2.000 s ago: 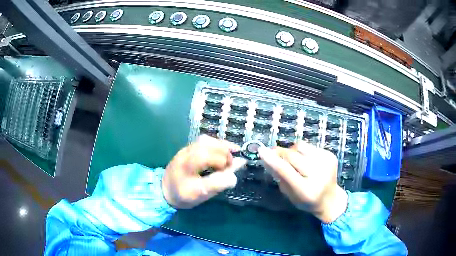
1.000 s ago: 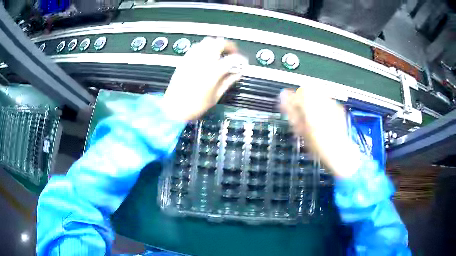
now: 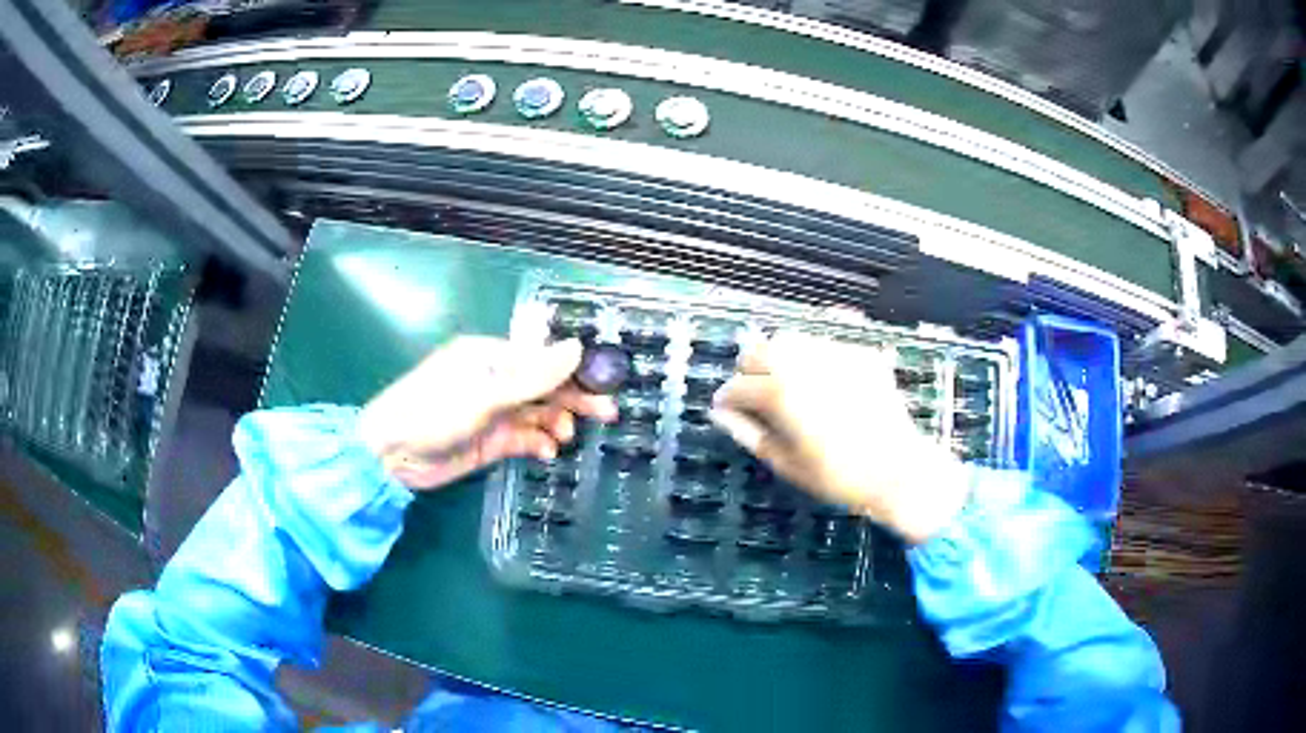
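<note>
My left hand (image 3: 487, 408) holds a dark round unit (image 3: 603, 370) between thumb and fingers, over the left part of the clear blister tray (image 3: 573, 570). My right hand (image 3: 824, 423) is over the middle of the tray, fingers curled and blurred; whether it holds anything is unclear. The tray has rows of pockets with dark parts in them. My hands and sleeves hide some of its pockets.
Pale-rimmed discs (image 3: 605, 108) lie in a line on the green conveyor belt (image 3: 859, 165) beyond the tray. A blue bin (image 3: 1071, 415) with thin pieces stands at the right. A second clear tray (image 3: 79, 351) is at the left, beyond a grey post (image 3: 158, 143).
My left hand has come back from the belt to over the tray and now shows a dark unit. My right hand has moved slightly down and left. The view has shifted.
</note>
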